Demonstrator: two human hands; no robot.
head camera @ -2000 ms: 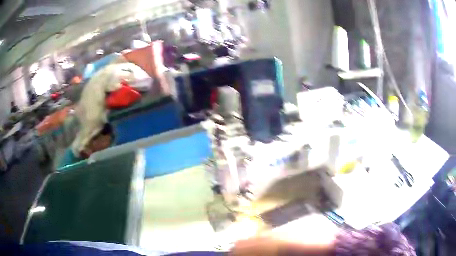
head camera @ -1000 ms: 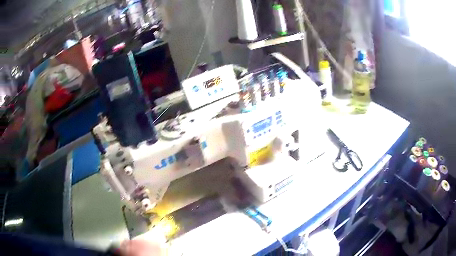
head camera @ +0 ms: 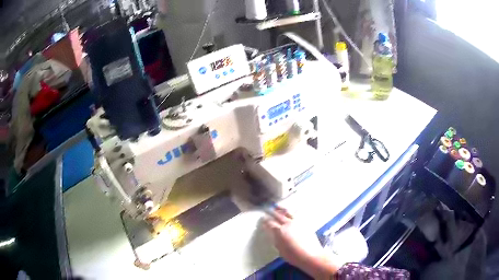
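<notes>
A white sewing machine [head camera: 186, 147] with blue lettering stands on a white table [head camera: 219, 249]. Its needle area [head camera: 164, 227] at the left end glows yellow. My right hand [head camera: 284, 232], bare below a purple patterned sleeve, reaches in from the lower right. Its fingertips are at small blue-teal thread snips [head camera: 271, 207] in front of the machine's right part. The fingers and blur hide most of the snips, so I cannot tell whether they are gripped. My left hand is not in view.
Black-handled scissors [head camera: 369, 143] lie on the table's right side. Behind stand a control box [head camera: 219, 68] and a bottle of yellowish liquid [head camera: 382, 71]. A white roll [head camera: 347, 245] hangs below the front edge. Thread spools [head camera: 464, 153] are at the right.
The view has swung towards the machine and steadied. My right hand now shows at the snips, which lay uncovered one second ago. The hand at the bottom left is gone from view.
</notes>
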